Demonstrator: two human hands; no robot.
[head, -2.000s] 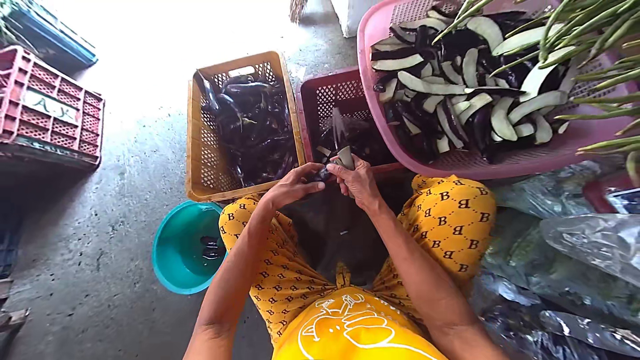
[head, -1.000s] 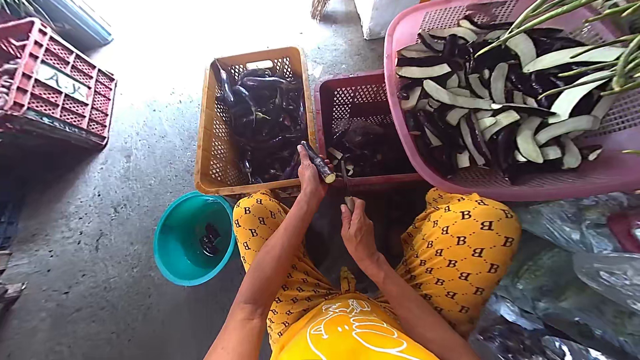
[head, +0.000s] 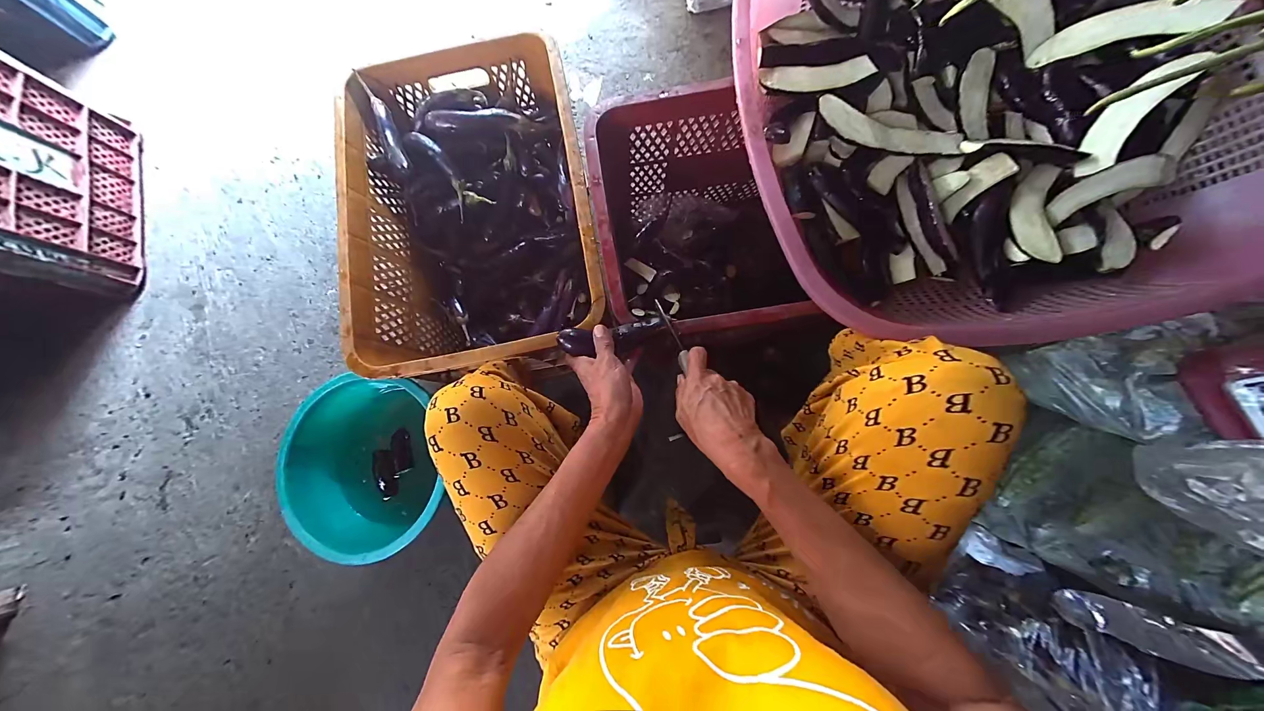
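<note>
My left hand (head: 607,382) grips a dark purple eggplant (head: 632,337), which lies crosswise at the near rims of two crates. A knife (head: 671,329) is in my right hand (head: 716,405), its thin blade at the right end of the eggplant. The yellow-brown plastic crate (head: 348,237) ahead on the left holds whole eggplants (head: 484,197). In the dark red crate (head: 671,106) beside it lie eggplant scraps and small pale pieces (head: 657,286). A pink perforated tub (head: 780,217) at the upper right holds cut eggplant pieces (head: 1032,212) with pale flesh showing.
A teal basin (head: 296,494) with a few dark pieces (head: 387,472) stands on the concrete floor (head: 197,415) by my left knee. At the far left is a pink-red crate (head: 69,178). Clear plastic bags (head: 1096,494) lie to my right. Long green pods reach over the tub.
The eggplant in my left hand pointed up and left a second ago and now lies crosswise. The knife blade has come to its right end.
</note>
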